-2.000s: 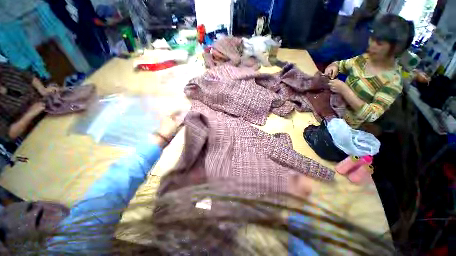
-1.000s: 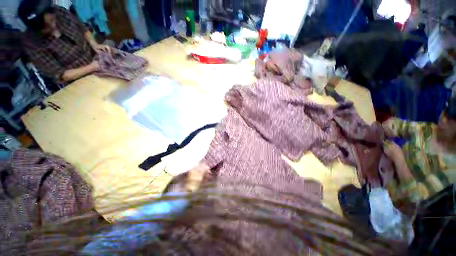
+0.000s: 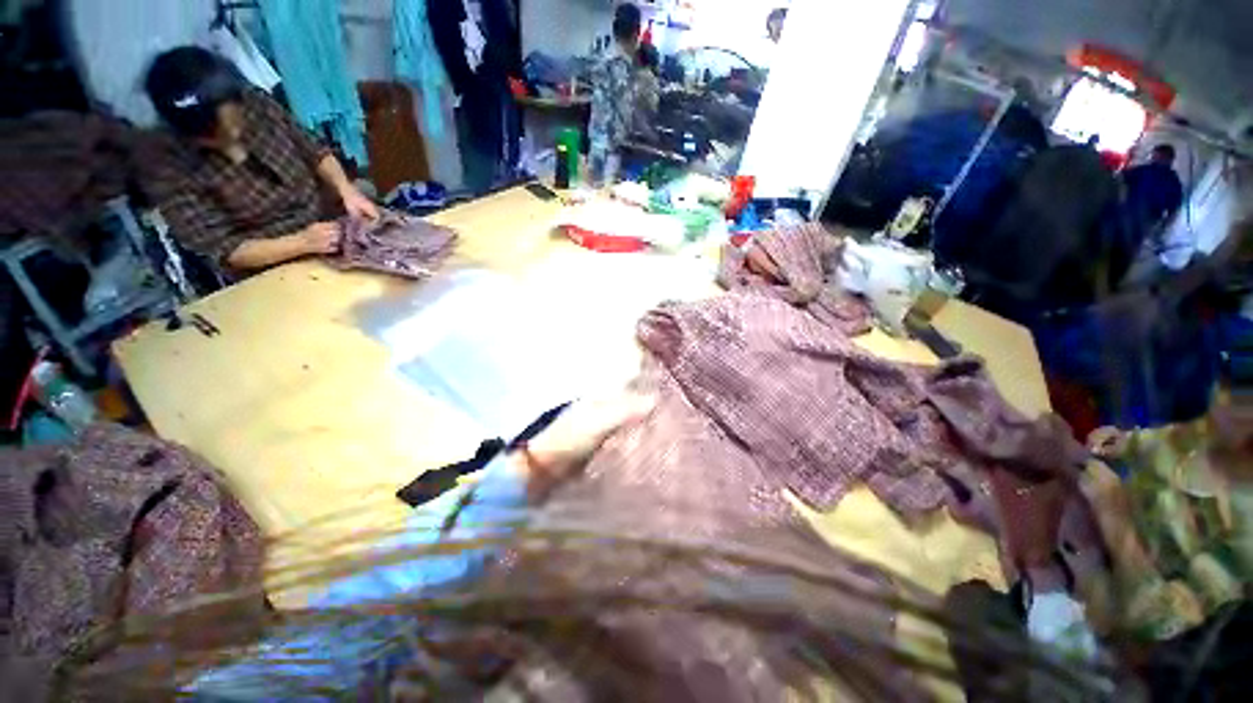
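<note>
A pink-mauve tweed jacket [image 3: 783, 385] lies spread on the table in front of me, its near part blurred behind dark strands across the bottom of the view. My left hand [image 3: 584, 433] is blurred at the jacket's left edge, at the end of a blue sleeve. Its fingers do not show clearly, so I cannot tell whether it grips the cloth. My right hand is not visible. A black fabric strip [image 3: 447, 475] lies on the table beside my left forearm, partly covered by it.
Heaped tweed jackets [image 3: 124, 549] are at the near left. Clear bags [image 3: 447, 343] lie mid-table. A seated person [image 3: 261, 179] handles folded tweed [image 3: 399, 245] at the far left. Another person's patterned sleeve [image 3: 1182, 508] is at the right. A red tray [image 3: 605, 240] is at the far side.
The view has swung left. My left hand has moved from over the clear bags to the jacket's left edge. The black strip now shows. My right hand has dropped out of sight.
</note>
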